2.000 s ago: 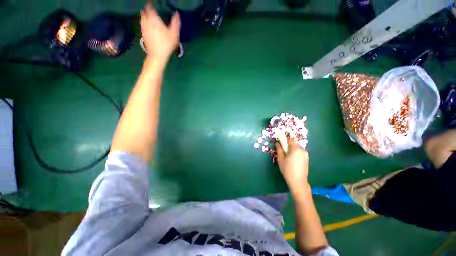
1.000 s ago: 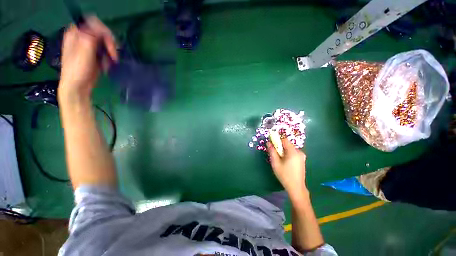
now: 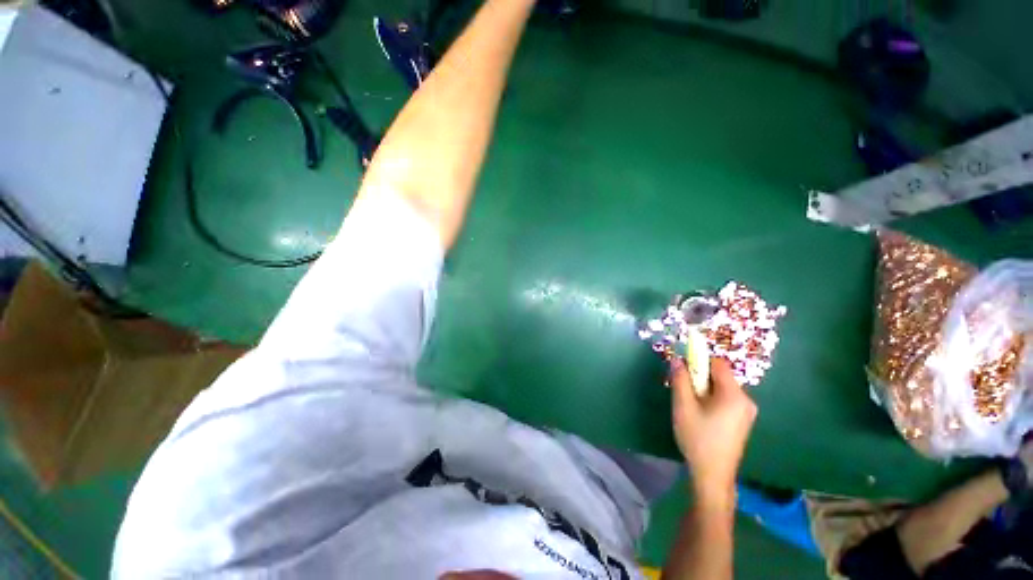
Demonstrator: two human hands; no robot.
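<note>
My right hand (image 3: 714, 417) is closed around the pale yellowish handle of a small hammer (image 3: 699, 360). The hammer's round silvery head is at the left part of a loose pile of small white and copper-red fasteners (image 3: 745, 329) on the green bench (image 3: 612, 170). My left arm reaches far forward across the bench, and my left hand is cut off by the top edge of the picture. Dark strapped workpieces (image 3: 269, 66) lie at the upper left, and another dark piece (image 3: 402, 48) lies beside my left forearm.
A clear plastic bag of copper-coloured pieces (image 3: 923, 340) stands at right. A perforated metal upright (image 3: 929, 187) is above it. A white box-like unit (image 3: 79, 136), black cord (image 3: 215, 240) and brown carton (image 3: 85, 363) are at left. Another person's arm (image 3: 952, 515) shows at lower right.
The view has shifted left. My left hand has moved from the workpieces at left, where it handled a dark piece, forward out of the picture. My right hand stays with the hammer at the pile.
</note>
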